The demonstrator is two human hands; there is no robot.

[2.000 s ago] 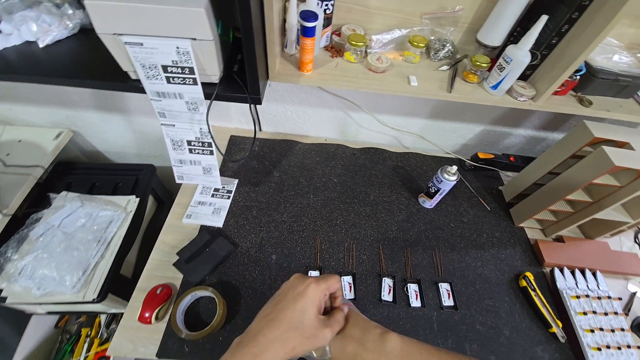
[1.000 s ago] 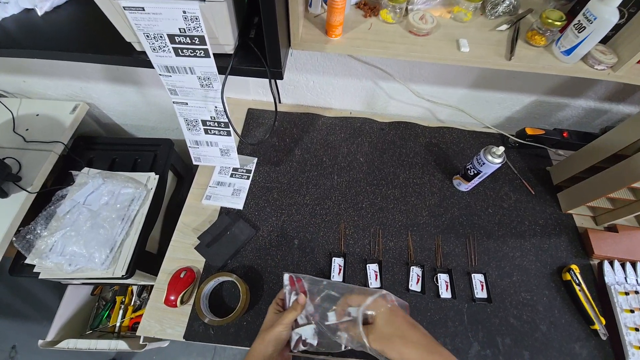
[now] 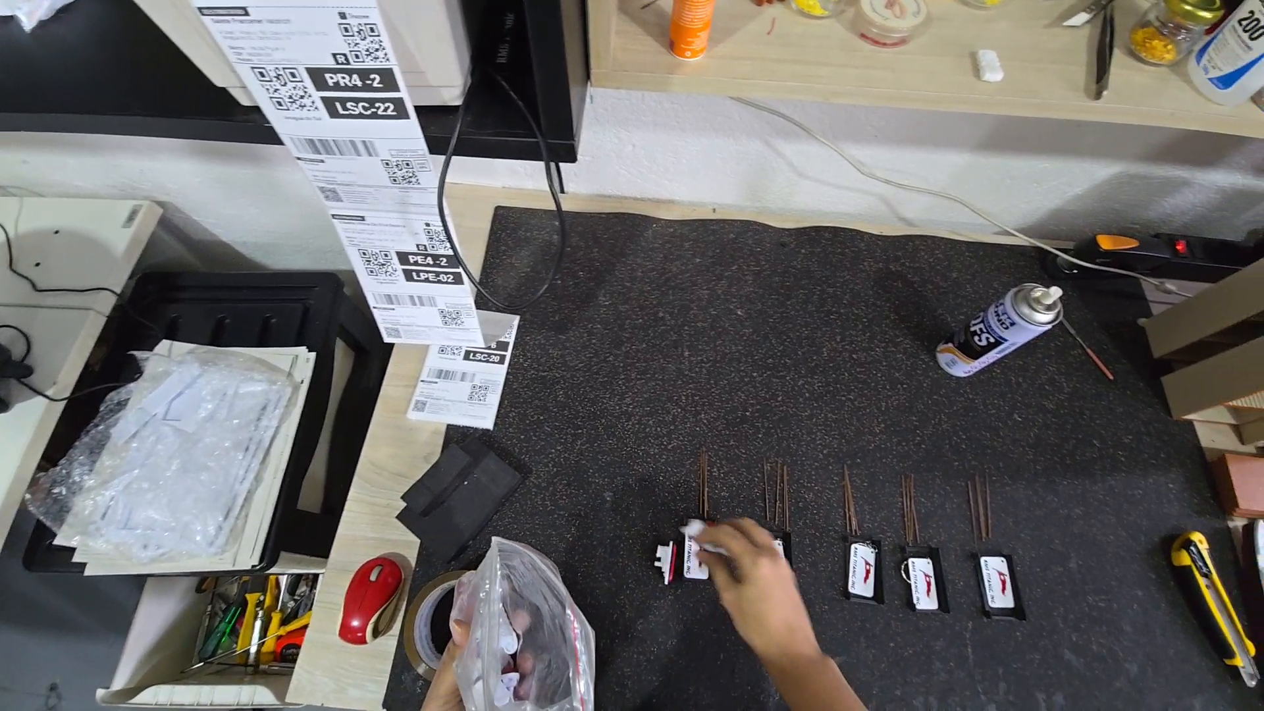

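My left hand point(image 3: 459, 657) holds a clear zip bag point(image 3: 538, 622) with small white parts inside, at the bottom centre. Over the black mat, my right hand point(image 3: 755, 583) pinches a small white piece point(image 3: 696, 533) above the leftmost white card point(image 3: 694, 558). A small white and red part point(image 3: 667, 563) lies just left of that card. The second card is mostly hidden by my right hand. Farther right, three black holders with white cards point(image 3: 864, 571), point(image 3: 923, 583), point(image 3: 997, 583) lie in a row, thin brown rods point(image 3: 849, 502) above them.
A spray can point(image 3: 997, 331) stands on the mat at right, a yellow utility knife point(image 3: 1215, 607) near its right edge. Black foam pieces point(image 3: 459, 494), a tape roll point(image 3: 430, 622) and a red mouse point(image 3: 370, 599) are at left. Printed labels point(image 3: 346, 178) hang above.
My right hand has left the bag and moved right to the leftmost card. The white and red part now lies beside that card. My left hand still holds the bag.
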